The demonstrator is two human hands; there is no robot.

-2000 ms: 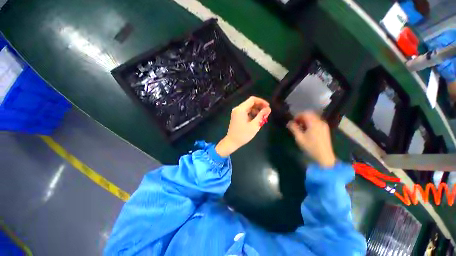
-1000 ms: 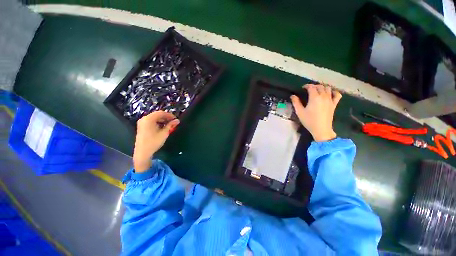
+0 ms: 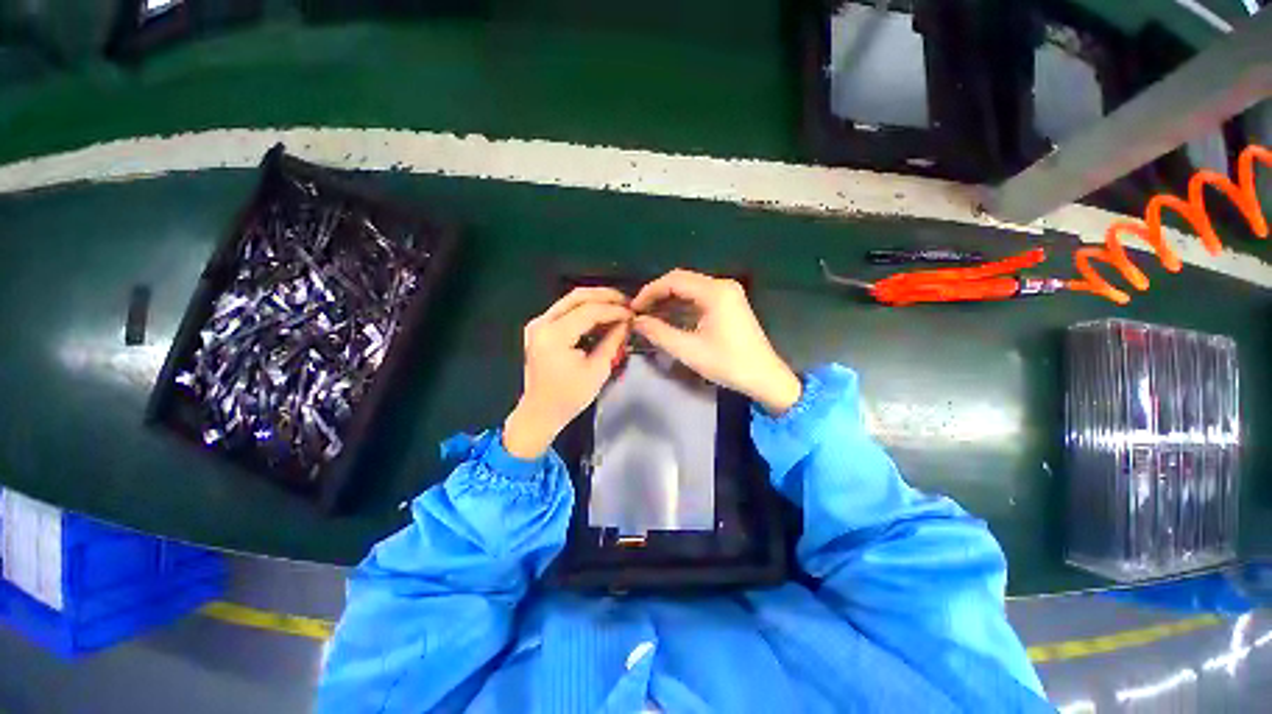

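Note:
An open tablet unit with a silver-white rectangle [image 3: 653,460] lies in a black work tray [image 3: 684,572] right in front of me. My left hand [image 3: 569,360] and my right hand [image 3: 714,335] meet over the tablet's upper end, fingertips close together. Any small part between the fingertips is too small and hidden to make out. A red spot shows on my left fingertips. The tablet's upper end is mostly covered by my hands.
A black parts bin [image 3: 444,265] heaped with shiny strips stands at left, a small black piece [image 3: 137,315] beyond it. An orange-red air gun [image 3: 949,283], a dark stick [image 3: 924,257] and coiled hose [image 3: 1172,230] lie at right, near clear blister trays [image 3: 1151,446]. Trayed tablets [image 3: 879,67] stand beyond the white strip.
My left hand has moved from the parts bin to the tablet's upper end. My right hand has left the tray's upper right edge and joined it. The view has shifted.

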